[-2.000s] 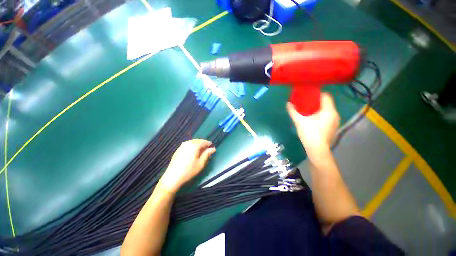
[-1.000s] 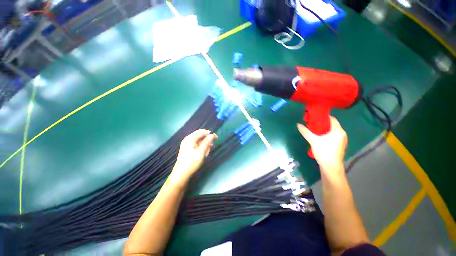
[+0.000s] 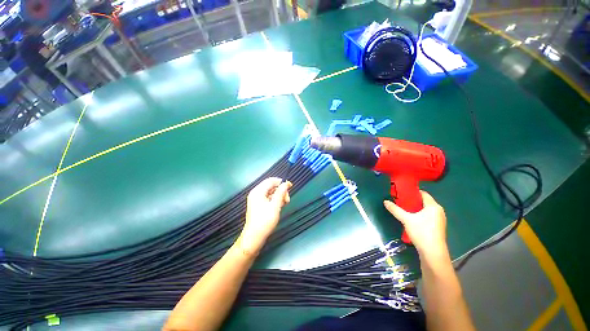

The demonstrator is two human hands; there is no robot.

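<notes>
My right hand (image 3: 425, 223) grips the handle of the red heat gun (image 3: 409, 160); its metal nozzle points left, over the sleeved cable ends. My left hand (image 3: 264, 205) has its thumb and fingertips together on a black cable near the upper bundle, just below the blue sleeves (image 3: 317, 157). A small group of cables with blue sleeves (image 3: 338, 196) lies to the right of it. Bare silver lugs (image 3: 396, 284) tip the lower bundle of black cables (image 3: 310, 284) nearest me.
Loose blue sleeves (image 3: 362, 123) lie beyond the gun. White papers (image 3: 275, 76) lie at the far side. A round black grilled object (image 3: 389, 55) stands by a blue bin (image 3: 446, 68). A black cord (image 3: 501, 174) loops at the right table edge.
The view has shifted, bringing more of the far table and bin in. The gun's nozzle is now closer to the sleeved ends of the upper bundle. My left hand stays by the upper bundle.
</notes>
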